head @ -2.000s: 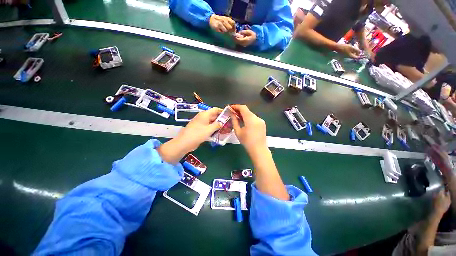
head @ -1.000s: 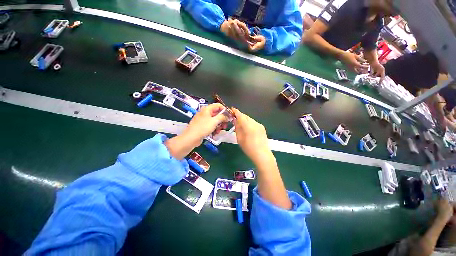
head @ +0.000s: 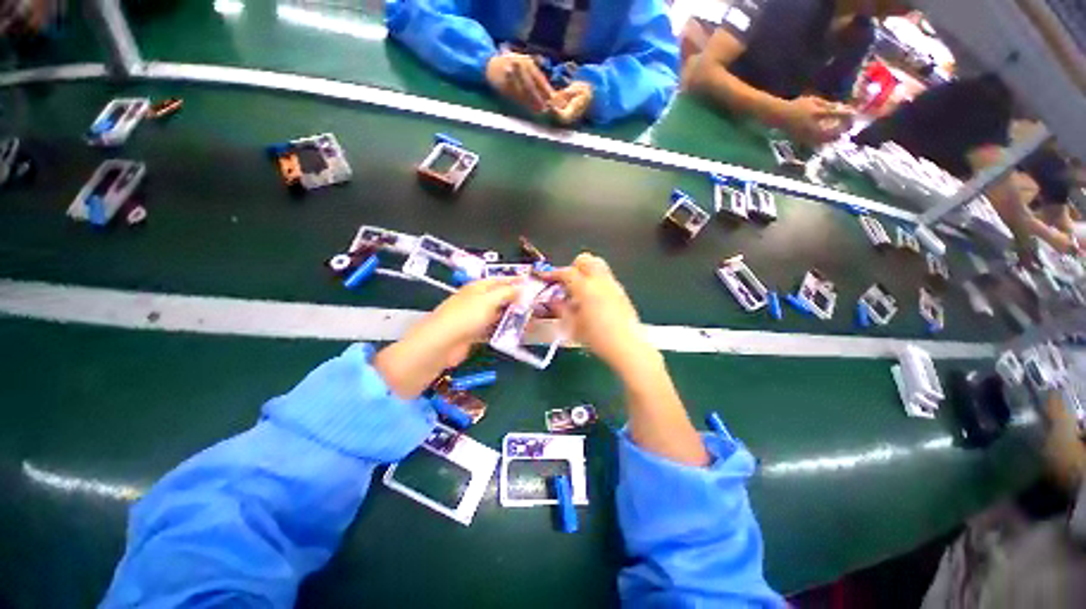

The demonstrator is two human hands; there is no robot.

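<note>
My left hand and my right hand hold a white housing frame between them, above the near metal rail. Its window points down toward me. The fingers cover its upper end, so the part under them is hidden. A blue cell shows just below my left hand. On the near ledge lie two white frames, one tilted and one upright with a blue cell across its lower edge. A brown board with a blue cell and a small module lie above them.
The dark green belt carries several white frames with blue cells; a few lie just behind my hands. A white stack and a black item stand at right. A blue cell touches my right sleeve. Other people work across the belt.
The held frame has turned so that its window now shows below my hands. The blue cell under my left hand has shifted left and lower. The camera view has moved slightly.
</note>
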